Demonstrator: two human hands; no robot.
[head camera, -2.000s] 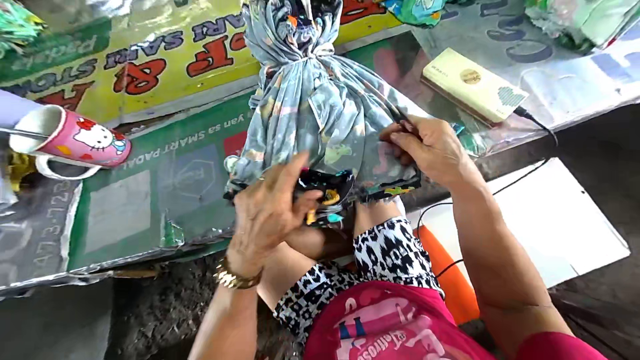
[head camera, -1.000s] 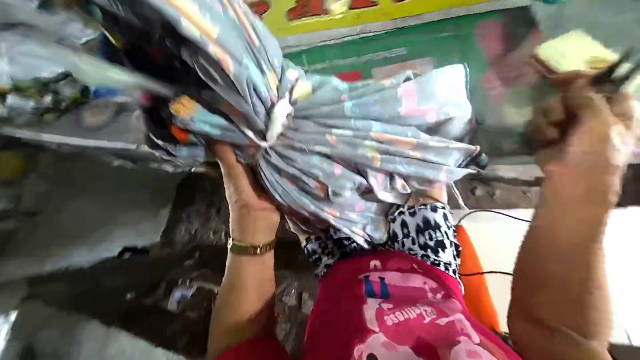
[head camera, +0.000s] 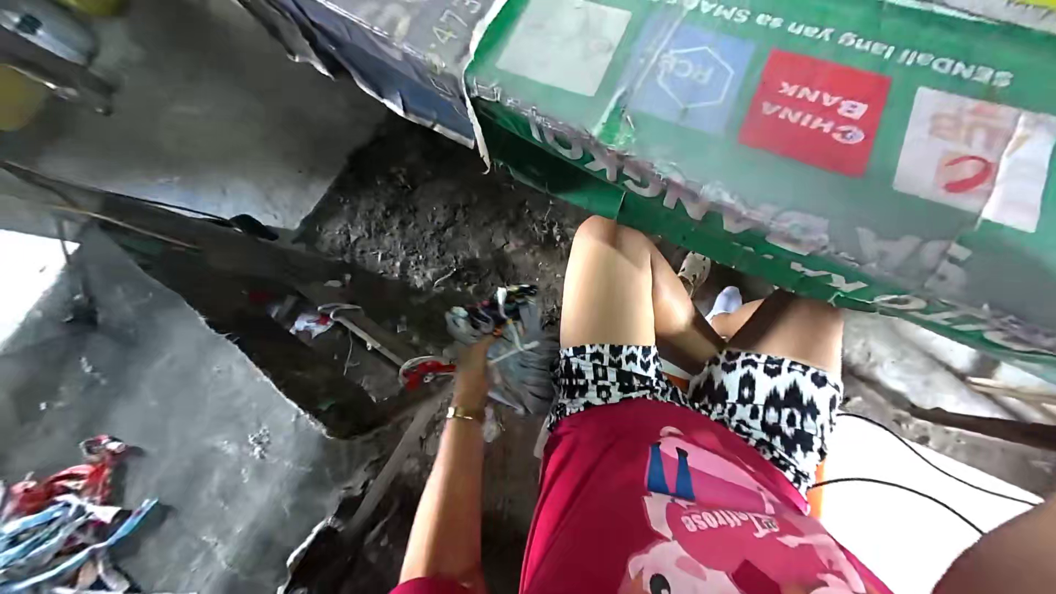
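Observation:
My left hand (head camera: 473, 371) reaches down beside my left thigh, low near the ground, with a metal bracelet at the wrist. It is closed on the gathered neck of the tied grey patterned cloth bundle (head camera: 524, 371), whose dark, mixed-colour end shows above the fingers. Part of the bundle is hidden behind my shorts and leg. My right hand is outside the frame; only a piece of the right arm shows at the lower right corner.
The table covered with a green printed tarpaulin (head camera: 701, 165) lies over my knees. Cloth strips (head camera: 74, 511) lie on a grey surface at lower left. A red and white item (head camera: 425, 371) is by my left hand. Dark cables run at right.
My left hand has carried the cloth bundle from over the table and lap down beside my left leg. My right hand has left the view. The view has swung left.

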